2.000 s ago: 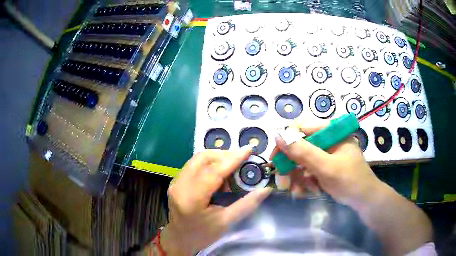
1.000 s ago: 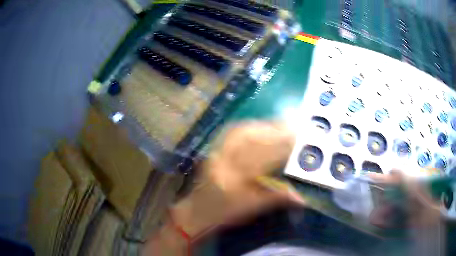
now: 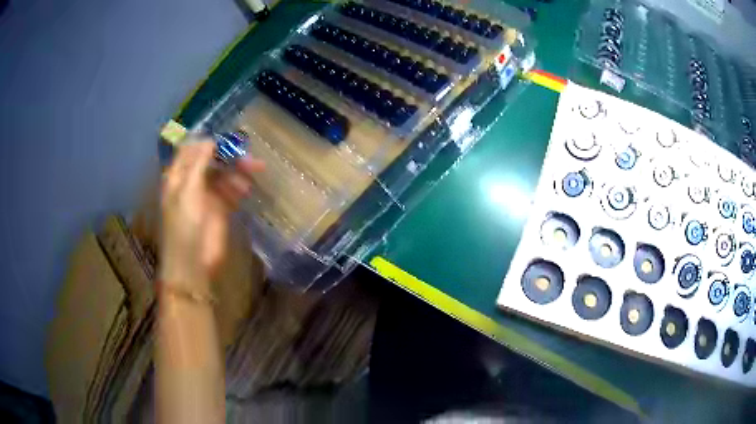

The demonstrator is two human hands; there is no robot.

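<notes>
My left hand [image 3: 201, 195] is at the near left corner of the clear plastic blister tray [image 3: 302, 182], blurred. Its fingertips are at a small round speaker driver [image 3: 232, 146] with a dark-blue shine and appear to pinch it; whether it still touches the tray cannot be told. Other black drivers [image 3: 302, 106] stand on edge in tight rows in the tray. My right hand is out of the picture. The white foam tray [image 3: 518, 290] lies at the right, with filled pockets farther away and black empty pockets in its near rows.
A second clear blister tray [image 3: 655, 66] with dark parts lies at the far right. Brown cardboard sheets [image 3: 91, 331] are stacked at the lower left. Yellow tape [image 3: 464, 306] marks the near edge of the green mat [image 3: 439, 240]. A grey partition [image 3: 99, 74] stands at the left.
The view has swung left. My left hand has moved from beside the foam tray to the blister tray's near left corner. My right hand and the green-handled probe have left the picture.
</notes>
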